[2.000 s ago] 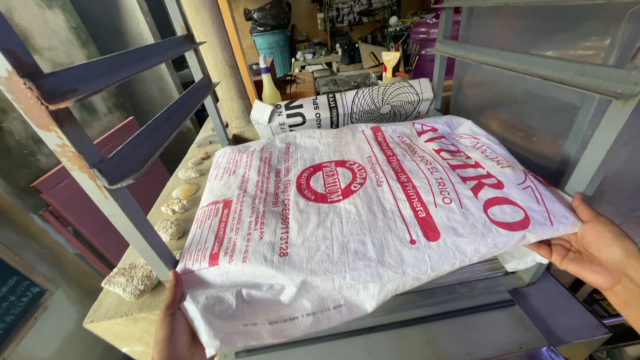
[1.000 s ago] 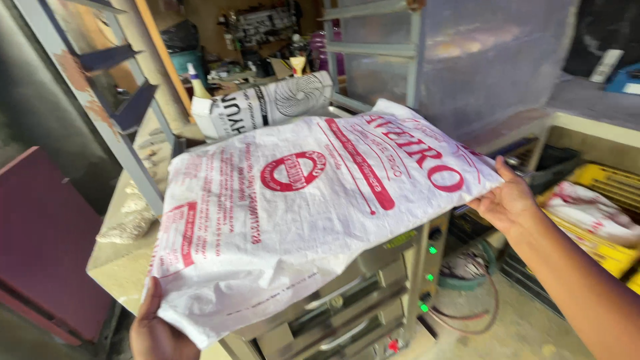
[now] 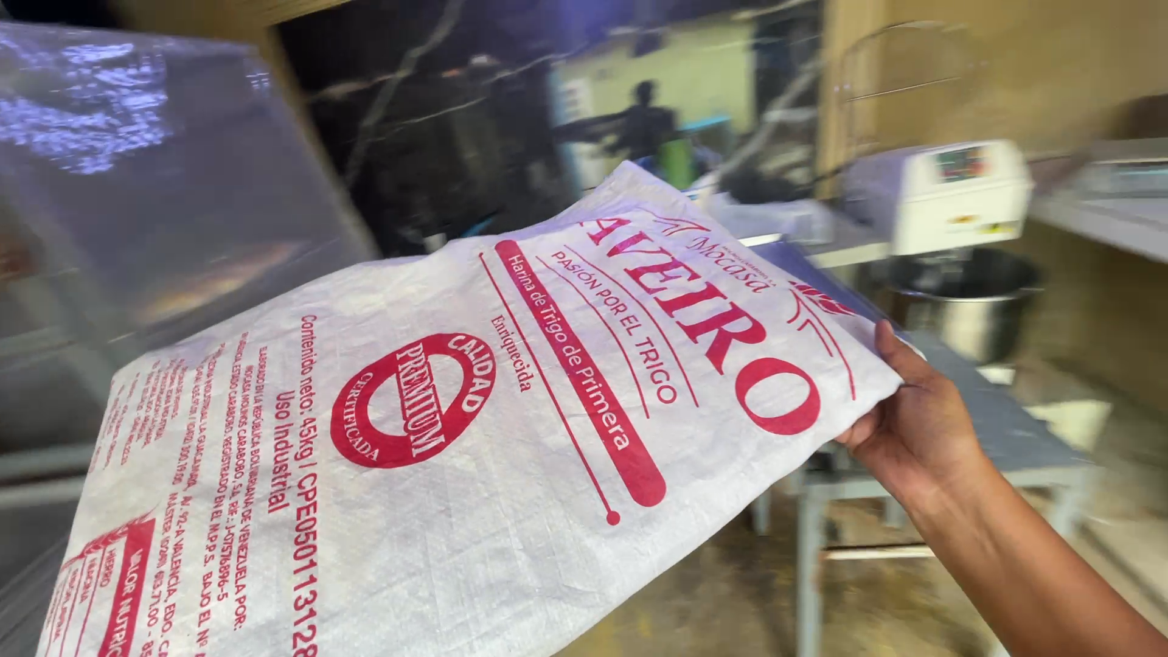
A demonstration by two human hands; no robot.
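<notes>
A large white woven flour sack [image 3: 547, 538] with red print spans the middle of the view, its near left part running out of the frame. My right hand [image 3: 922, 429] grips its right corner, thumb on top and fingers beneath. The left hand is out of view. Whether something lies under or inside the sack cannot be told.
Behind the sack's right end stands a grey metal table [image 3: 1022, 411]. A white mixer [image 3: 958, 196] with a steel bowl [image 3: 963, 283] is at the right, near a shelf [image 3: 1095, 201]. Clear plastic sheeting [image 3: 164, 182] covers something at the left.
The view has swung far to the right, from the metal racks to the mixer and table. The sack has come along in my right hand; my left hand has left the view.
</notes>
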